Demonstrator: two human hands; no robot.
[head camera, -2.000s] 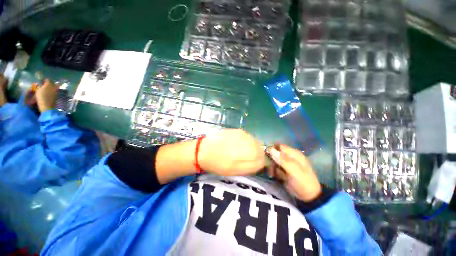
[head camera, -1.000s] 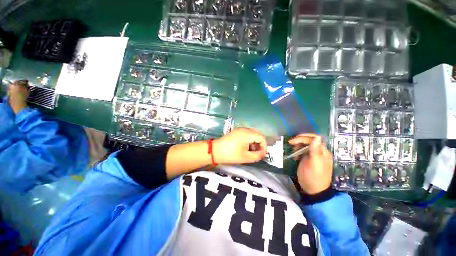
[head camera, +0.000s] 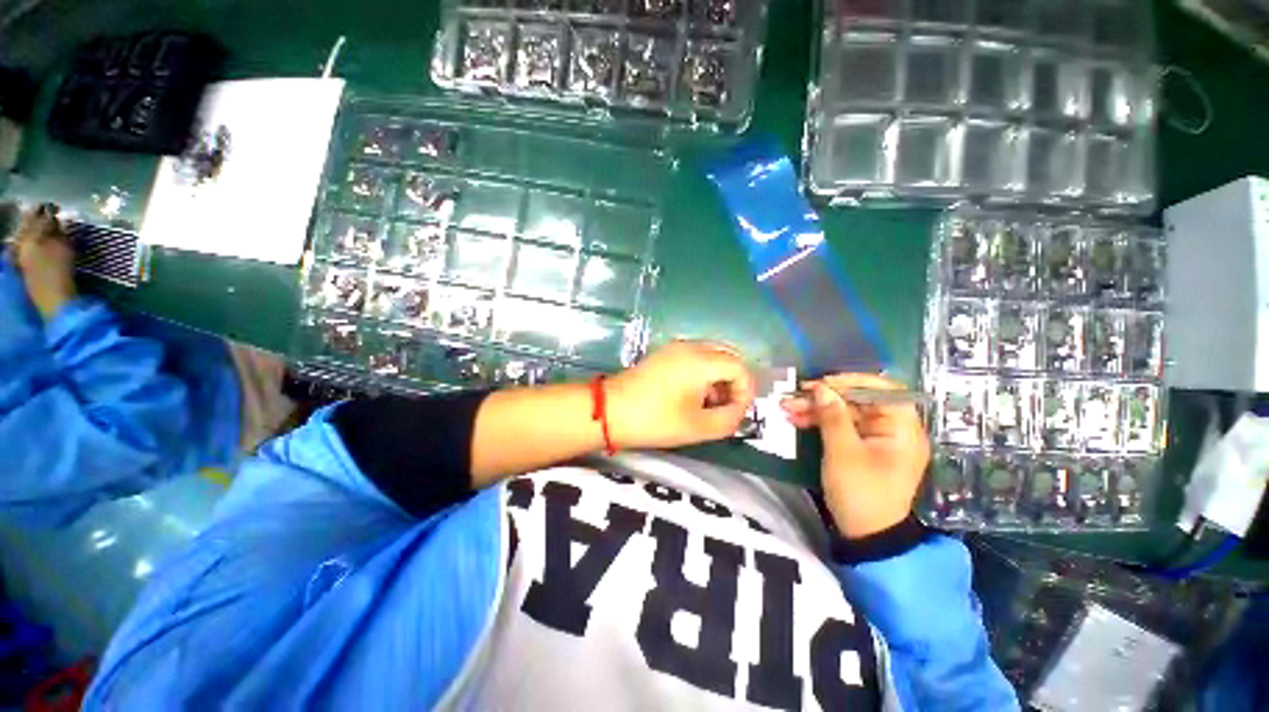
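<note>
My left hand, bare with a red string at the wrist, is just right of the picture's middle. Its curled fingers hold a small white sheet with dark marks; a small dark piece seems to be in the fingers too, mostly hidden. My right hand is close beside it and holds thin grey tweezers. The tweezers lie level, with their tip end close to the white sheet. Whether the tip touches it cannot be told.
A part-filled clear tray lies left, another tray at the top. A blue-and-grey film packet lies centre. Empty trays and a full tray are right. A neighbour's hand holds a striped plate.
My hands were together at first, then parted, showing the white sheet. Since then the tweezers have turned more level and moved towards the sheet. The view has shifted, so the trays appear higher and further left.
</note>
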